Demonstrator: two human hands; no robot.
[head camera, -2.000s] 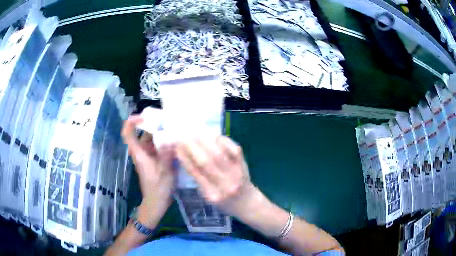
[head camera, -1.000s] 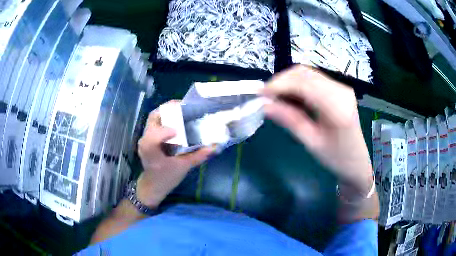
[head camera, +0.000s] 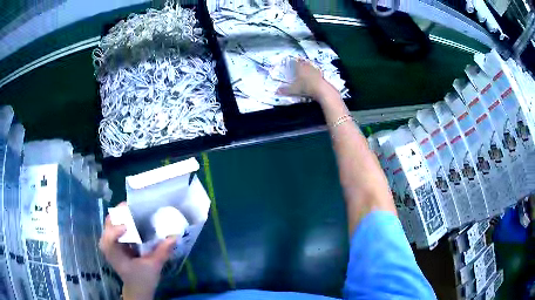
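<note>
My left hand (head camera: 138, 258) grips an open retail carton (head camera: 196, 202) at the lower left, thumb at the near edge and fingers on its left side. The carton's flaps stand open and a white rounded product (head camera: 170, 222) shows inside. My right hand (head camera: 305, 79) reaches over the right parts tray (head camera: 258, 119), its fingers at the heap of flat white packets (head camera: 252, 55). Whether the fingers pinch a packet cannot be told. The left tray (head camera: 176, 146) holds a heap of looped white cables (head camera: 161, 88).
A left carton row (head camera: 44, 228) stands beside my left hand. A right carton row (head camera: 463, 158) stands to the right of my right forearm. Beyond it at the top are a dark object (head camera: 402, 38) and a grey ring (head camera: 385, 6). Yellow-green lines cross the dark green surface (head camera: 281, 205).
My right hand has moved from the carton mouth forward to the right tray. My left hand has moved lower left with the carton, its opening now more visible. The view has shifted.
</note>
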